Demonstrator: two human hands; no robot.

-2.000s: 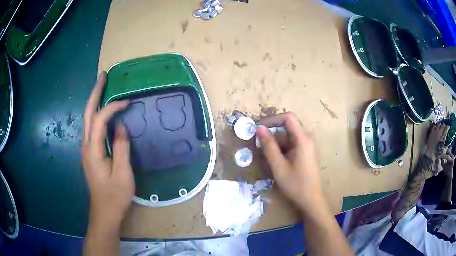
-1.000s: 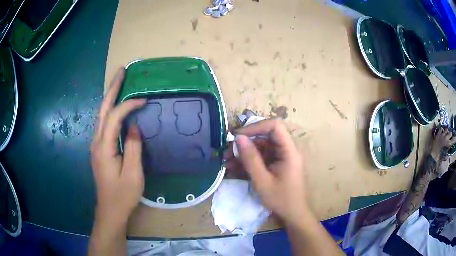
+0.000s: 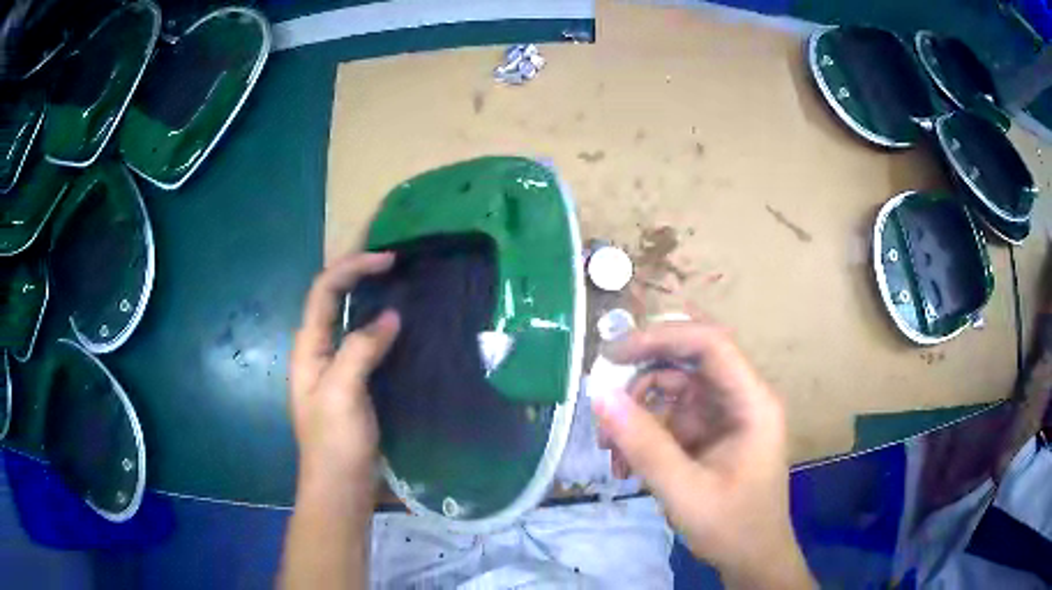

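Observation:
A glossy green case shell point(image 3: 536, 265) with a white edge band and a dark inner panel is tilted in front of me. My left hand point(image 3: 340, 369) grips its left side, fingers over the rim. My right hand point(image 3: 692, 426) is beside the shell's lower right edge, fingertips together on a small white thing point(image 3: 609, 378) that looks like a piece of cloth or tissue; it is blurred. A round white disc point(image 3: 610, 269) lies right of the shell, with a smaller whitish disc point(image 3: 616, 324) just below it, above my right fingers.
The bench is covered with stained cardboard point(image 3: 738, 161). A small pile of silvery parts point(image 3: 520, 65) lies at the back. Several shells stand on the green bench at left point(image 3: 190, 98), and several more at right point(image 3: 932, 265).
The shell has turned and tilted in my left hand. My right hand has drawn slightly right, away from the shell's edge. The view has shifted, showing more shells at left.

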